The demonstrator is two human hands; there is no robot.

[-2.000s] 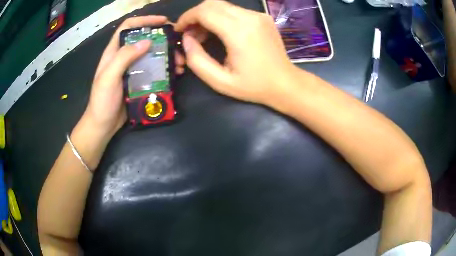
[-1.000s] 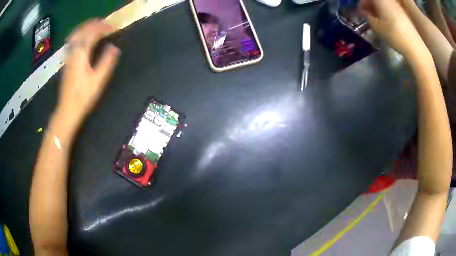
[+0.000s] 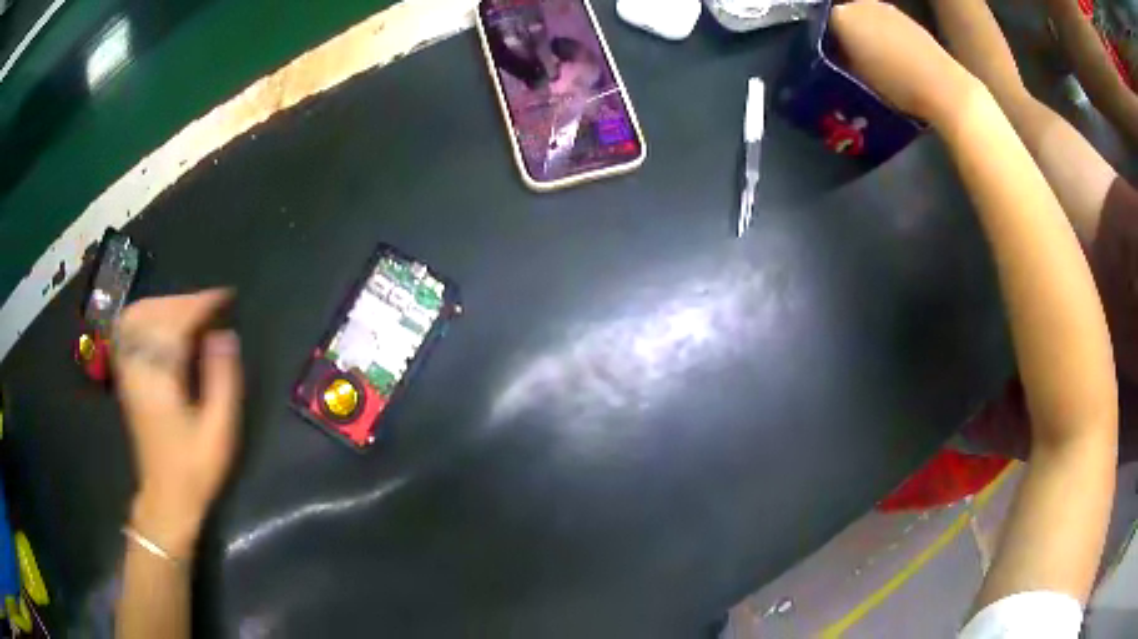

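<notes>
An open phone unit [image 3: 378, 343] with a green board, silvery area and gold disc in a red end lies on the black mat, untouched. A second such unit [image 3: 114, 281] lies at the left, near the mat's pale edge. My left hand [image 3: 177, 381] is just right of it, slightly blurred, thumb and forefinger apart with nothing between them. It partly overlaps the unit's red end; whether it touches is unclear. My right hand [image 3: 901, 56] reaches into the dark blue parts box [image 3: 849, 122]; its fingertips are hidden inside.
A lit smartphone [image 3: 562, 106] lies at the top centre. White-ended tweezers [image 3: 750, 156] lie to its right. A white rounded object [image 3: 661, 15] and clear plastic [image 3: 755, 10] are at the top edge. Another person's arm [image 3: 1017, 94] is at right. A green belt [image 3: 187, 75] runs at upper left.
The second unit has come from the green belt onto the mat's left side. My left hand has moved down beside it. My right hand remains at the box. The first unit still lies on the mat.
</notes>
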